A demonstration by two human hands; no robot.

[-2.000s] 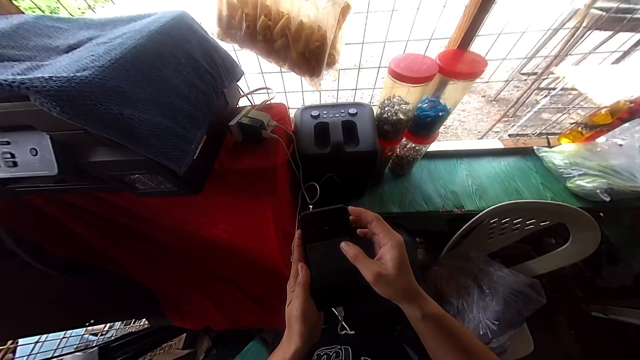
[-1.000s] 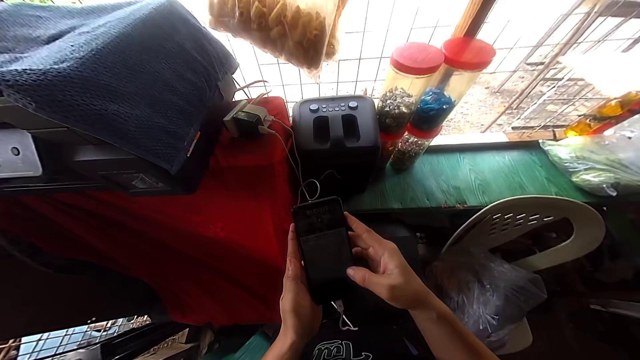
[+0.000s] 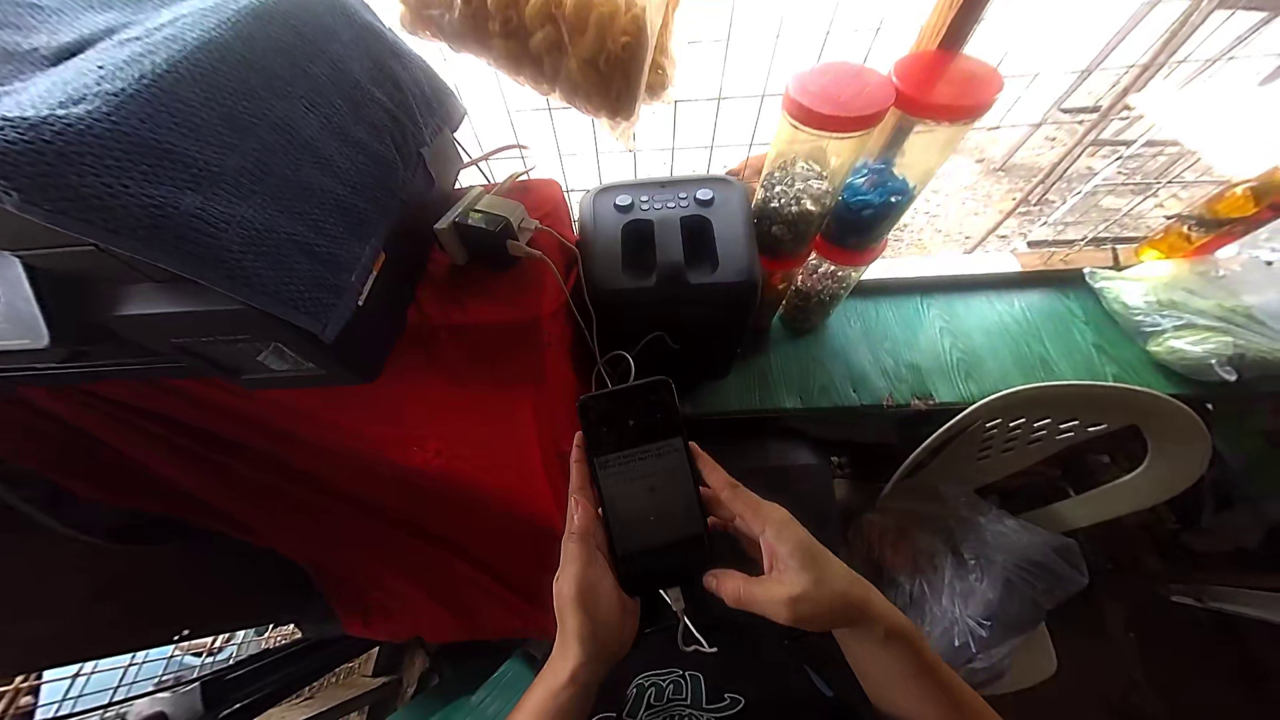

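A black smartphone (image 3: 648,490) lies upright between my two hands, its dim screen facing me and bearing writing. My left hand (image 3: 595,575) cups its left edge and lower corner. Along the right edge rest the fingers of my right hand (image 3: 780,550), with the thumb near the lower right corner. A white cable plug (image 3: 675,600) sits at the phone's bottom end. Just past the top end stands a black speaker-like device (image 3: 668,235) with knobs. White cables run down beside it from chargers in a power outlet block (image 3: 485,228).
Red cloth (image 3: 480,450) covers the left surface, below a black machine under a blue towel (image 3: 220,150). Lidded jars (image 3: 838,100) stand on the green counter (image 3: 960,345). A plastic chair (image 3: 1130,400) with a plastic bag (image 3: 980,570) is at right. A pasta bag (image 3: 560,50) hangs above.
My right thumb was over the phone's screen two seconds ago; it has moved down and right to the lower right edge. Both hands still hold the phone.
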